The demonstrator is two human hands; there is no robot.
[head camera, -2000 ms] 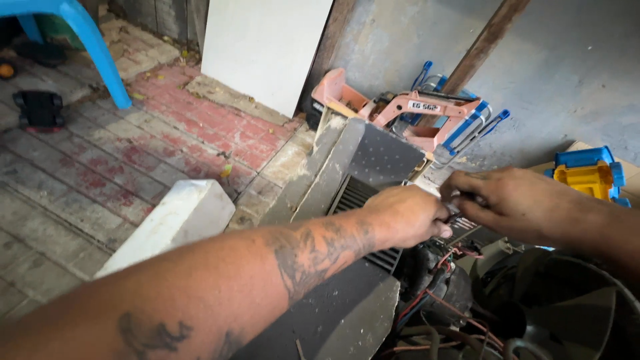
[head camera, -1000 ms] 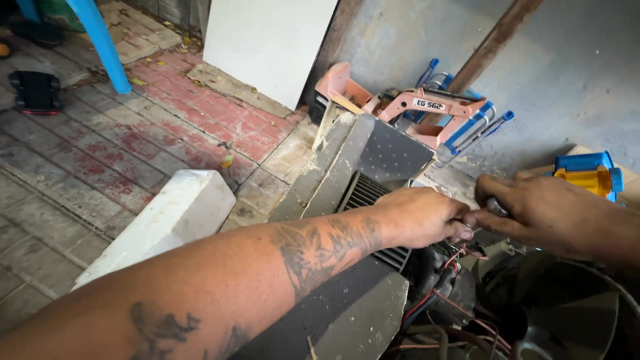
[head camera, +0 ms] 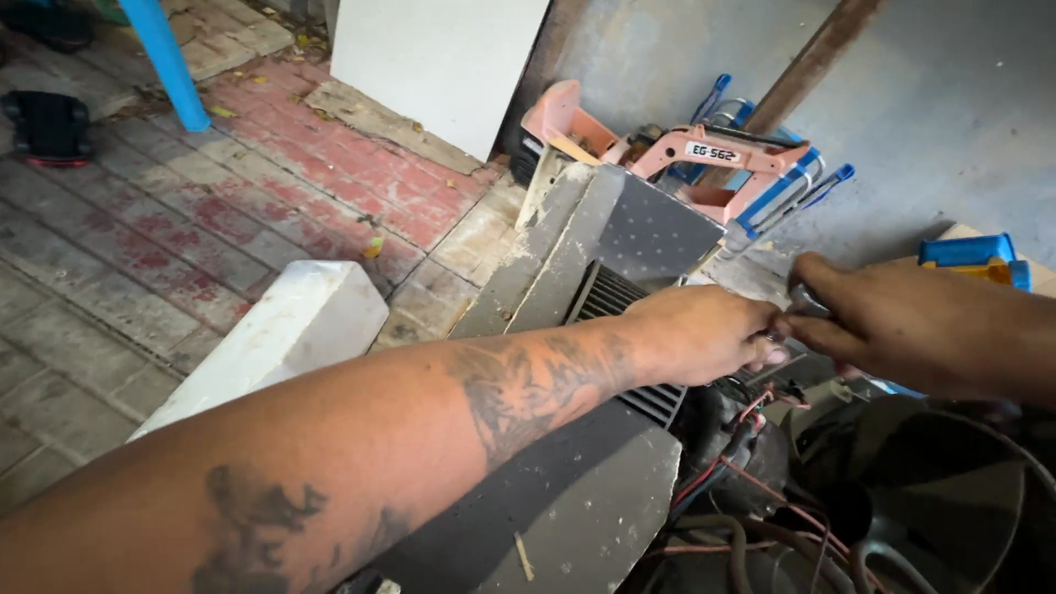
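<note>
My left hand [head camera: 709, 330] reaches over a dark vent grille [head camera: 610, 297] on a worn grey metal housing; its fingertips pinch something small that I cannot make out. My right hand [head camera: 866, 322] meets it from the right, fingers curled around a metal tool [head camera: 807, 302] that is mostly hidden. Below the hands lie red and dark wires [head camera: 755, 421] over a rounded black part, with bent tubes [head camera: 734, 544] lower down. A dark fan [head camera: 924, 495] fills the lower right.
A pink toy excavator [head camera: 709, 165] stands behind the housing by the wall. A blue and yellow toy [head camera: 973, 256] is at the right. On the left are a white block [head camera: 289, 330], a blue plastic leg [head camera: 165, 62], a black toy car [head camera: 49, 128] and brick paving. A white panel [head camera: 437, 66] leans behind.
Both hands stay close together above the wires. The right hand has shifted slightly away from the left since two seconds ago, and the metal tool shows more in its grip.
</note>
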